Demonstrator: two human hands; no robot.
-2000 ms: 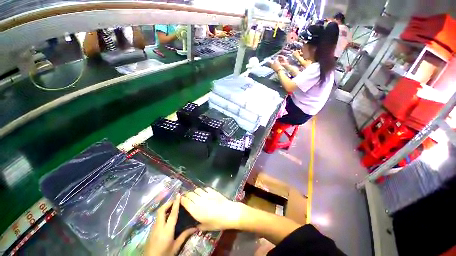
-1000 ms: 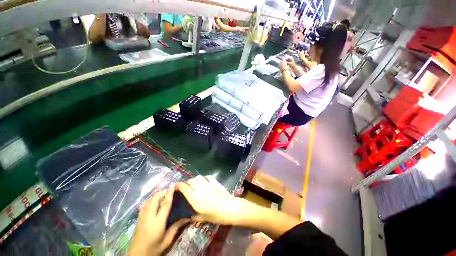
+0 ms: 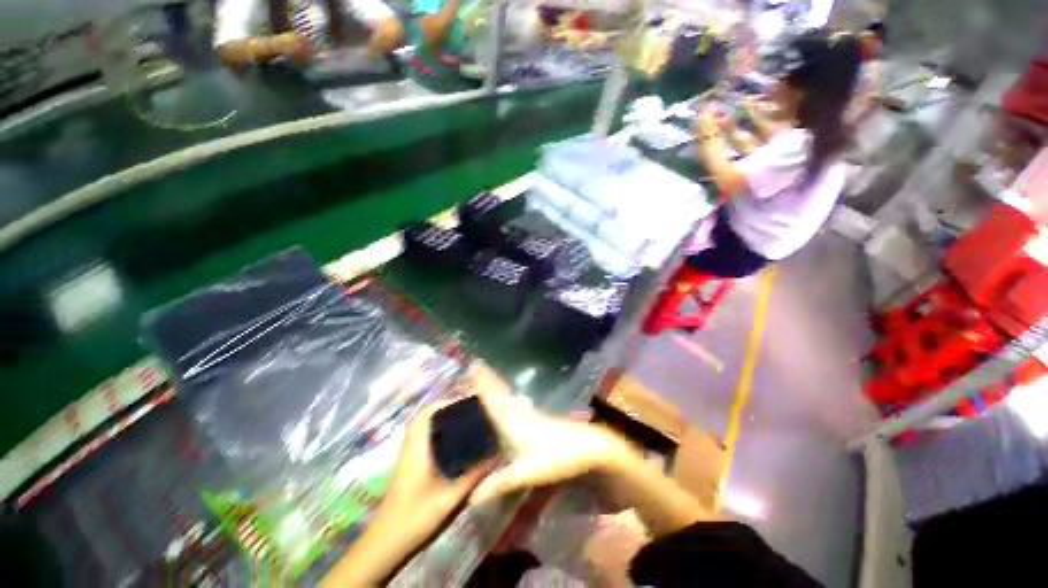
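A small stack of keypad pieces (image 3: pixel 463 438), plain black on the side I see, is between my hands at lower centre. My left hand (image 3: pixel 416 482) holds it from the left and below. My right hand (image 3: pixel 540 442) is against its right side, thumb and fingers around the edge; the image is blurred there. A clear plastic bag (image 3: pixel 310 391) with a dark block at its far end lies on the printed mat (image 3: pixel 103 482), left of my hands. Piles of keypad pieces (image 3: pixel 502 270) with white digits stand beyond my hands.
Wrapped pale bundles (image 3: pixel 621 207) lie behind the black piles. A green conveyor (image 3: pixel 287 190) runs along the left. A person (image 3: pixel 770 172) sits on a red stool (image 3: pixel 686 301) at the right. An open cardboard box (image 3: pixel 655 431) is on the floor. Red stools (image 3: pixel 942 345) stand far right.
The view has shifted, so the bench things appear further right. My hands have turned the black stack so its flat face shows more, and my right hand has opened around its side.
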